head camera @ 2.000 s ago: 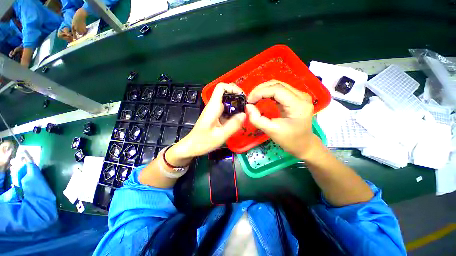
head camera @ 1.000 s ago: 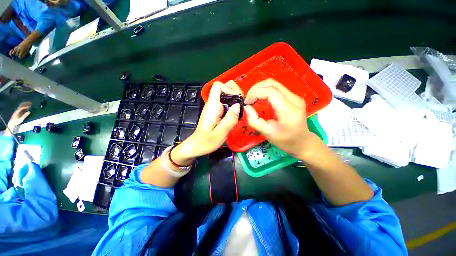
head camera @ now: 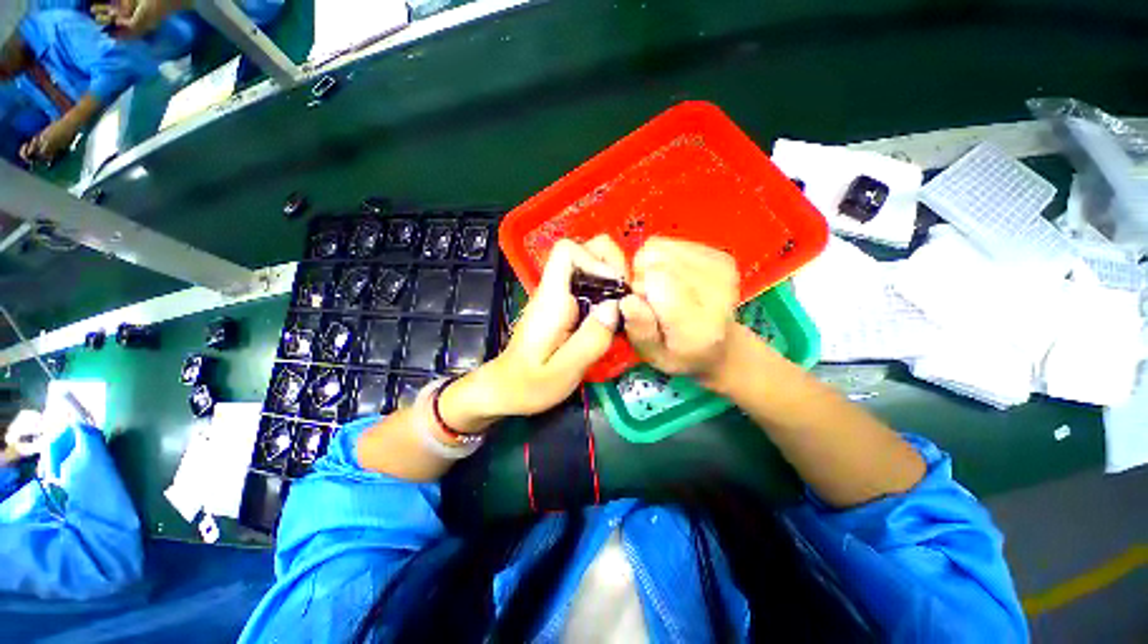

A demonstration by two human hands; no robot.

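Note:
A dark watch housing is held on edge above the red parts tray. My left hand is closed on the housing with thumb and fingers. My right hand is against the housing's right side, its fingers curled and slightly blurred; whether it pinches a small part is hidden. The red tray holds scattered dark specks and overlaps the green parts tray, which has more specks.
A black blister tray at left holds several housings. A red-edged phone lies below my hands. Right are a white foam pad with a dark housing and white sheets. People in blue sleeves are at left.
The housing has turned more edge-on and sits slightly lower. My right hand has closed in against it, its fingers more curled. Small housings on the far belt have shifted left.

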